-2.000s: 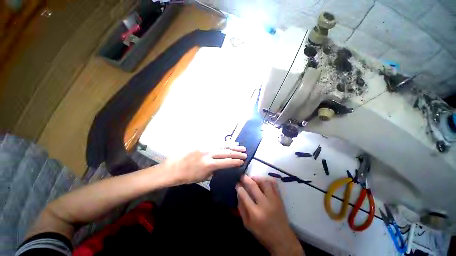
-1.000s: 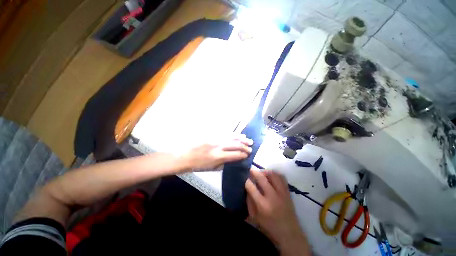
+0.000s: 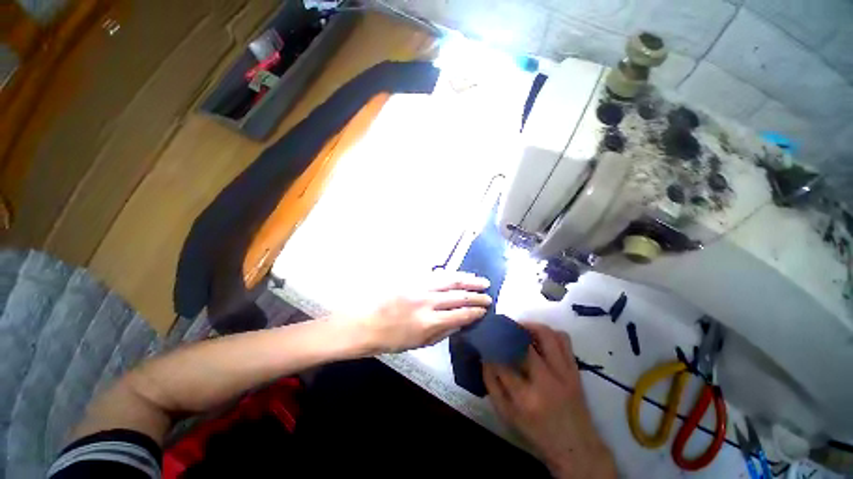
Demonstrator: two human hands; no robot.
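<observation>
A dark fabric band [image 3: 484, 256] runs from under the white sewing machine head [image 3: 552, 159] toward the table's front edge. Its near end is folded over. My left hand [image 3: 426, 313] lies flat on the band, fingers pointing at the needle area, pressing it to the table. My right hand [image 3: 542, 393] holds the folded near end, fingertips partly hidden by the cloth. The needle and presser foot are lost in glare. A narrow dark part of the band shows behind the machine head.
Spare dark bands [image 3: 271, 173] lie on the cardboard at left, beside a grey tray [image 3: 265, 124]. Black trimmings [image 3: 633, 338], yellow and red-orange handled scissors [image 3: 700, 428] and blue-handled snips [image 3: 754, 457] lie right of my right hand.
The band has moved away from me through the machine, showing behind the head. My right hand has lifted and folded its near end. My left hand stays on the band.
</observation>
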